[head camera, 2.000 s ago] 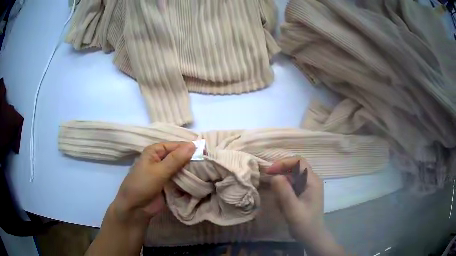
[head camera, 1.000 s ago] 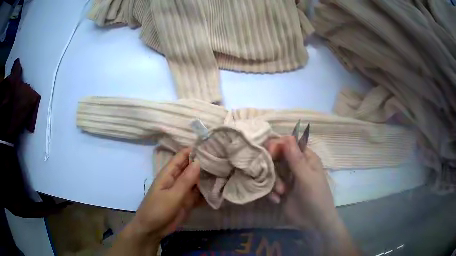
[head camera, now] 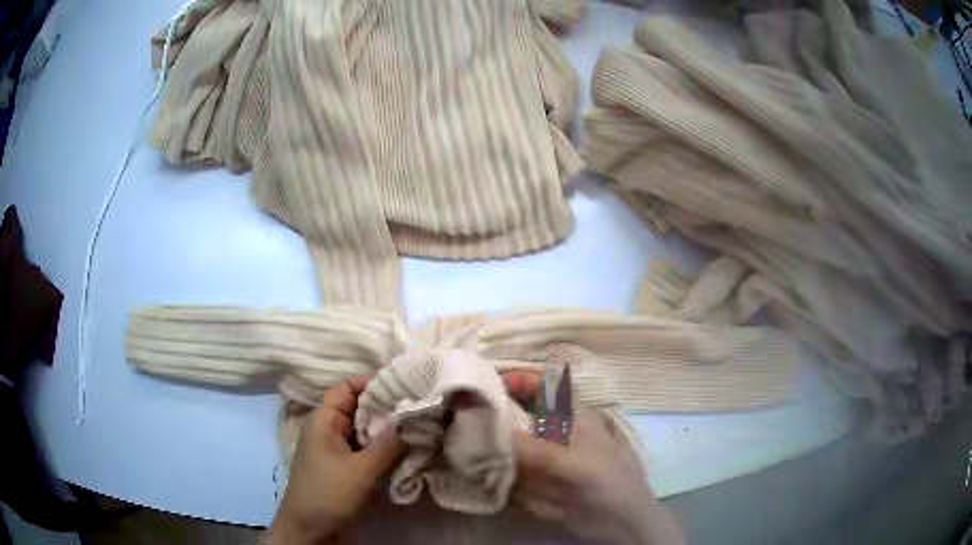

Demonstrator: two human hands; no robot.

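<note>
A beige ribbed knit top (head camera: 703, 367) lies before me with its sleeves stretched out left and right. Its high collar (head camera: 453, 389) is bunched open, with folds inside. My left hand (head camera: 341, 452) grips the collar's left edge. My right hand (head camera: 565, 458) is blurred and holds the collar's right side. Thread snips (head camera: 555, 405) stick up from my right hand, blades pointing up. The white neck label is not clearly visible. The lower body of the top is mostly hidden by my hands.
Another beige top (head camera: 458, 138) lies further up the white table (head camera: 181, 245). A loose pile of tops (head camera: 767, 160) is at the right. A white cord (head camera: 91, 271) runs along the left, near a dark maroon cloth (head camera: 30, 303). The curved near table edge is below.
The neck label, earlier pinched by my left hand and then standing at the collar's rim, no longer clearly shows. The collar is folded narrower. The view has shifted.
</note>
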